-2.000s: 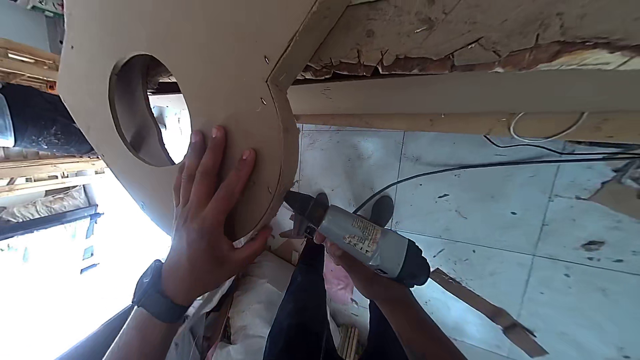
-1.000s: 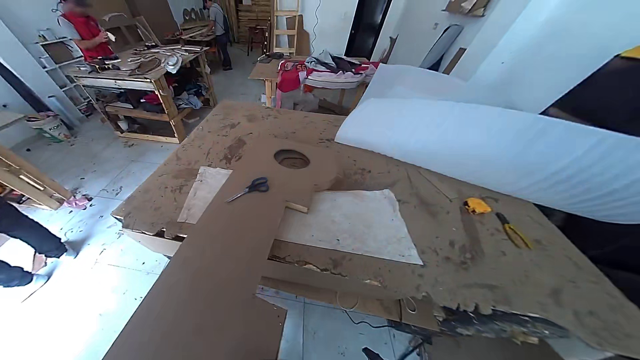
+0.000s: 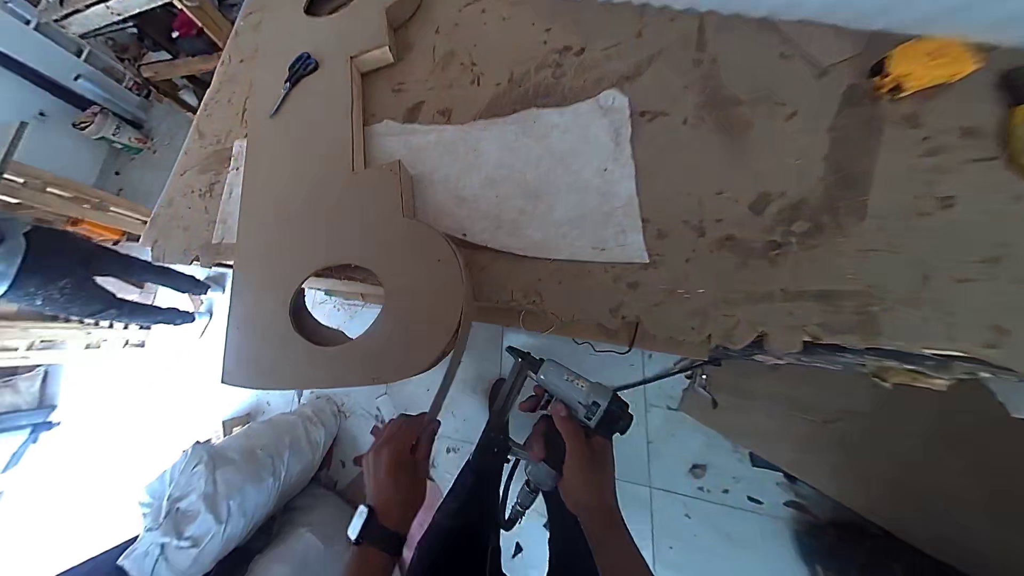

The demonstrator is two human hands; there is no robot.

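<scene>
My right hand (image 3: 572,448) grips a pneumatic stapler (image 3: 580,392) by its handle, its nose pointing up and left, an air hose fitting below. My left hand (image 3: 400,460), with a watch on the wrist, holds the lower end of a thin flat strip (image 3: 452,372). That strip runs up along the rounded edge of a brown board form (image 3: 416,312), which has a round hole and stepped side edges. The stapler is to the right of the strip, apart from the board.
The form lies on a stained workbench (image 3: 720,200) and overhangs its edge. Scissors (image 3: 296,80) rest on the form. A pale fabric piece (image 3: 528,176) and a yellow tape measure (image 3: 928,66) lie on the bench. White sacks (image 3: 240,488) stand lower left; a person's legs (image 3: 104,276) show at left.
Two seconds ago my left hand lay flat on the form by the hole and the stapler's nose was at its edge. Now the hand holds the strip, and the stapler is away from the edge. The view has swung widely.
</scene>
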